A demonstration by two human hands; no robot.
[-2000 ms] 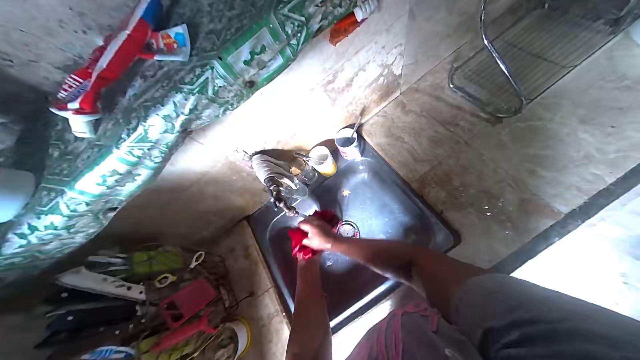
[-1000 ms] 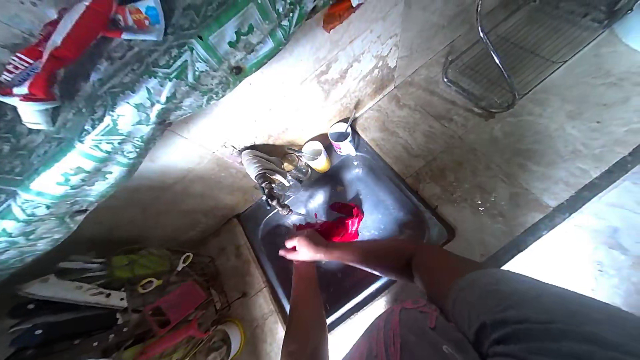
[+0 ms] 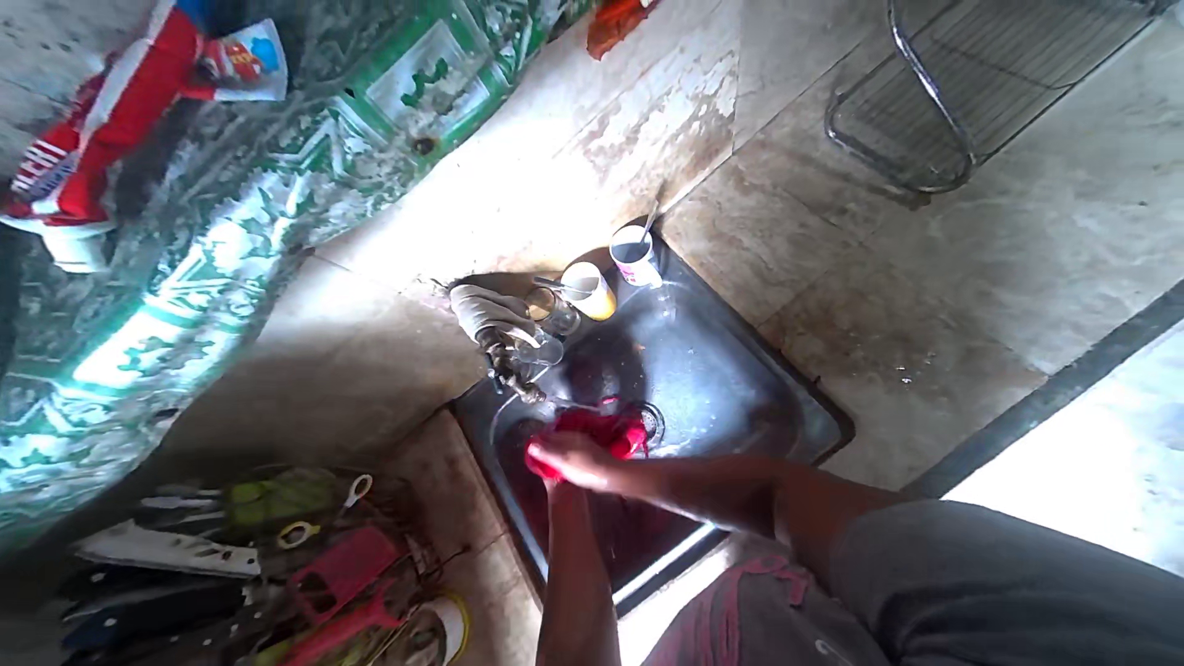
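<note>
Both my hands are together over the left part of a dark sink [image 3: 740,370], on a wet red cloth [image 3: 601,427]. My right hand [image 3: 575,460] grips the cloth from the right. Largely hidden beneath it, my left hand [image 3: 546,462] is against the same cloth, and its fingers cannot be made out. Part of the cloth hangs toward the drain [image 3: 651,423]. Just above my hands is a metal tap [image 3: 507,365] with a grey cloth [image 3: 486,310] wrapped over its upper part.
Behind the tap stand glass jars [image 3: 552,312], a white and yellow cup [image 3: 589,289] and a white cup [image 3: 633,252], with utensils in the cups. A basket at lower left holds knives [image 3: 166,548] and scissors [image 3: 298,534]. A wire rack [image 3: 925,111] lies at upper right.
The red cloth, spread below the tap to the right of my hands a second ago, is now bunched between them. My right hand has closed on it.
</note>
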